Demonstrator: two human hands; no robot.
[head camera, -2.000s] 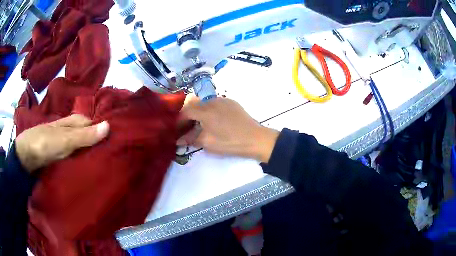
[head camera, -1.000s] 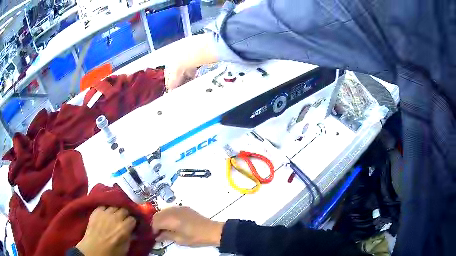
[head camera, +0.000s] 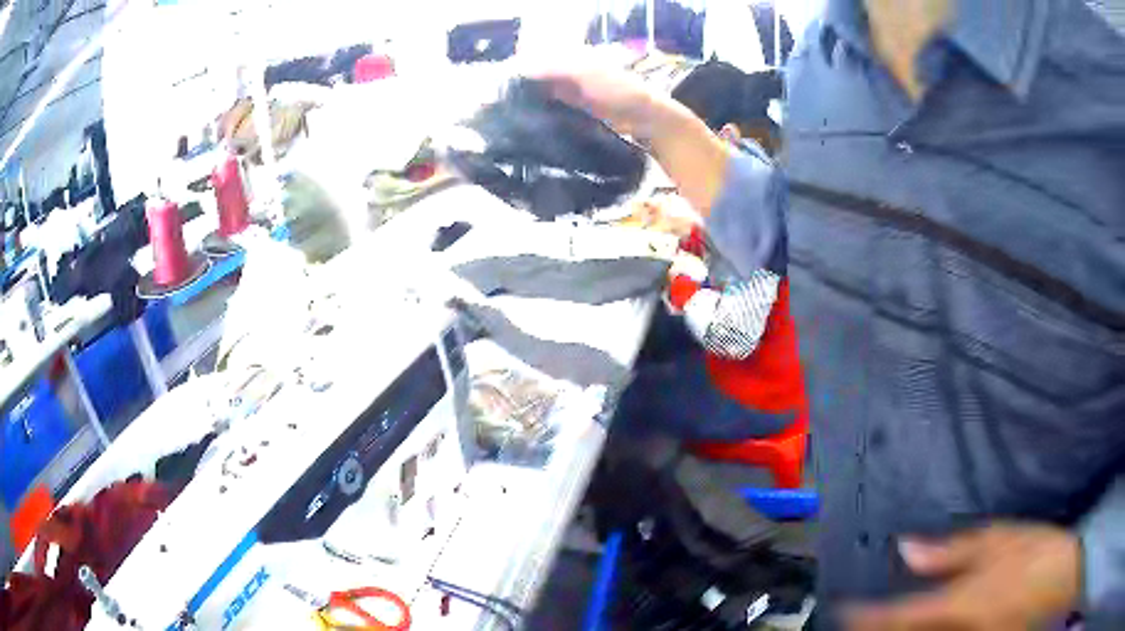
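Observation:
Neither of my hands is in the picture. The white sewing machine (head camera: 278, 542) with "JACK" lettering and a dark control panel (head camera: 352, 475) lies at the lower left, cut off by the bottom edge. Its needle area is out of view. The dark red garment pieces (head camera: 99, 530) lie behind the machine head at the lower left. The scissors (head camera: 370, 609), with a red handle loop, lie at the bottom edge, partly cut off. A blue cord (head camera: 481, 594) lies to their right.
A person in a grey-blue shirt (head camera: 950, 284) stands close at right, one hand low, an arm stretched over a blurred black bundle (head camera: 555, 148). Another person in red (head camera: 759, 382) sits behind. Pink thread cones (head camera: 173, 247) stand at left. Black bags (head camera: 679, 542) lie below the table edge.
The view has swung up and right, so my hands and the needle area have left the picture. The standing person's arm has moved from the red cloth to the black bundle.

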